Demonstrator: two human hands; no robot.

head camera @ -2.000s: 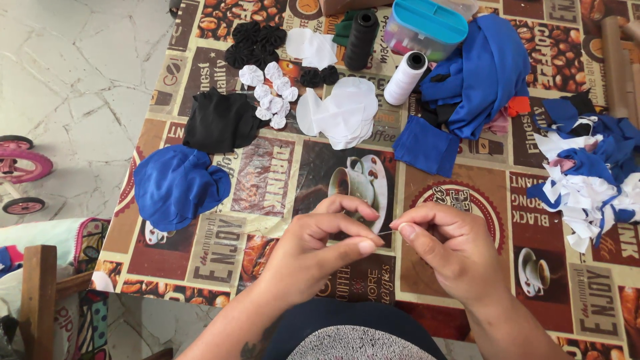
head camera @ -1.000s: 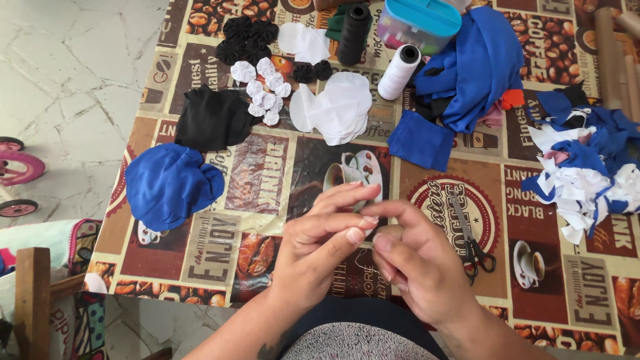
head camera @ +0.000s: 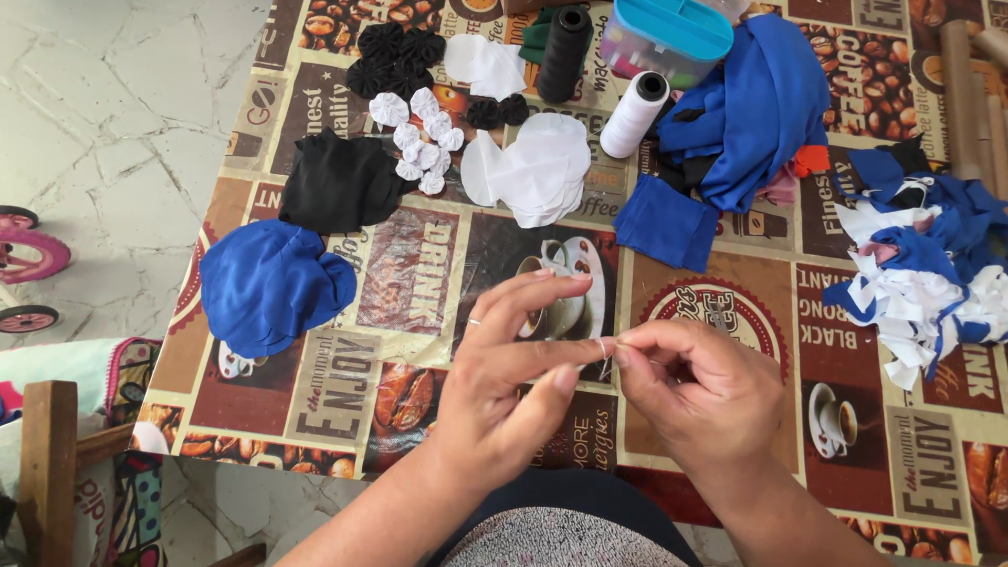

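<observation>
White thread (head camera: 605, 347) is looped round the index fingertip of my left hand (head camera: 512, 370), whose other fingers are spread. Thumb and index finger of my right hand (head camera: 697, 386) pinch the thread right beside that fingertip. Any needle is too small to make out. Beyond the hands lie white fabric circles (head camera: 543, 169), white gathered fabric rosettes (head camera: 425, 146), black rosettes (head camera: 394, 59), black fabric (head camera: 339, 181) and a stack of blue fabric circles (head camera: 272, 287). A white thread spool (head camera: 630, 118) and a black thread spool (head camera: 564, 55) stand at the back.
A clear plastic box with a blue lid (head camera: 669, 27) stands at the back beside bunched blue fabric (head camera: 756, 110). Blue fabric squares (head camera: 665, 224) lie in front of it. White and blue scraps (head camera: 913, 291) are heaped at the right. A wooden chair (head camera: 47, 472) is at lower left.
My hands, close together one second ago, are now a little apart, with the left index finger extended and the thread looped round its tip. The scissors seen beside my right hand are now hidden.
</observation>
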